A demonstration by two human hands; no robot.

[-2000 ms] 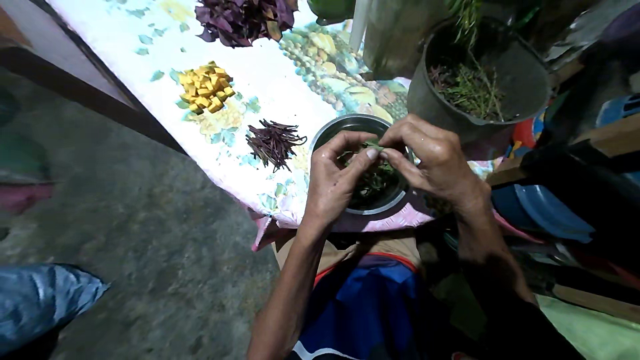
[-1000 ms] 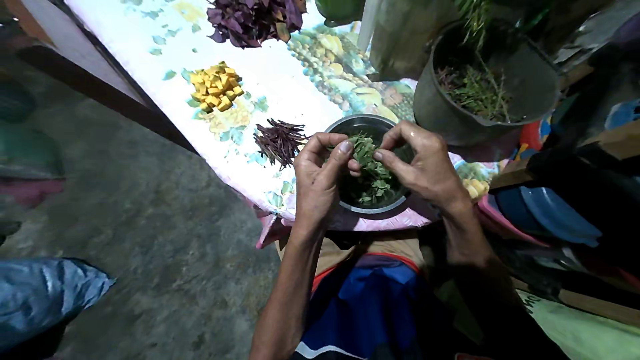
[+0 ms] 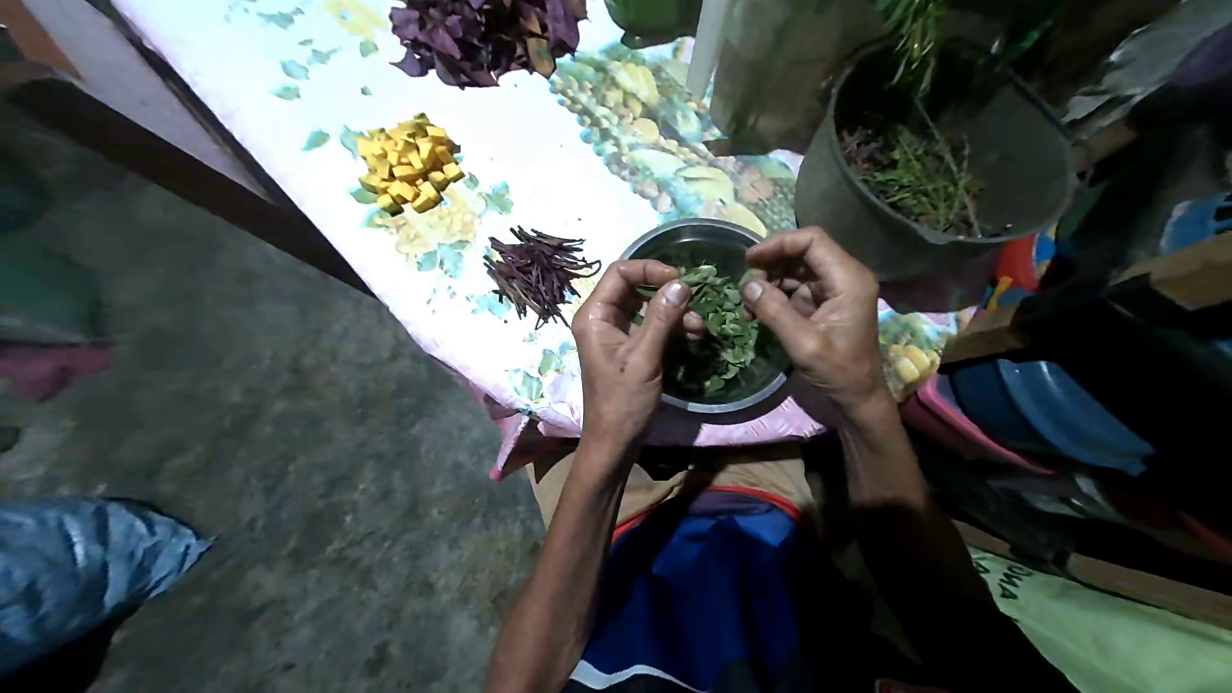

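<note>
Both hands are over a round metal bowl point(image 3: 717, 404) near the table's front edge, with small green leaves point(image 3: 727, 327) inside it. My left hand point(image 3: 635, 337) is at the bowl's left side, thumb and forefinger pinched on a bit of green leaf or stem. My right hand point(image 3: 818, 318) is at the right side, its thumb and forefinger together at a small green piece. Left of the bowl lies a heap of thin dark purple pods or stems point(image 3: 541, 272). Yellow cubes, perhaps squash point(image 3: 409, 162), are piled farther back, and purple leaves point(image 3: 486, 37) lie behind them.
A grey bucket point(image 3: 818, 183) with green sprigs and stems stands behind my right hand. The table has a floral plastic cloth point(image 3: 423, 298). Blue basins point(image 3: 1068, 414) and a pink one are at the right. A blue plastic bag point(image 3: 87, 568) lies on the floor at the left.
My hands were close together over the bowl two seconds ago and have moved apart. More of the green leaves in the bowl now shows between them.
</note>
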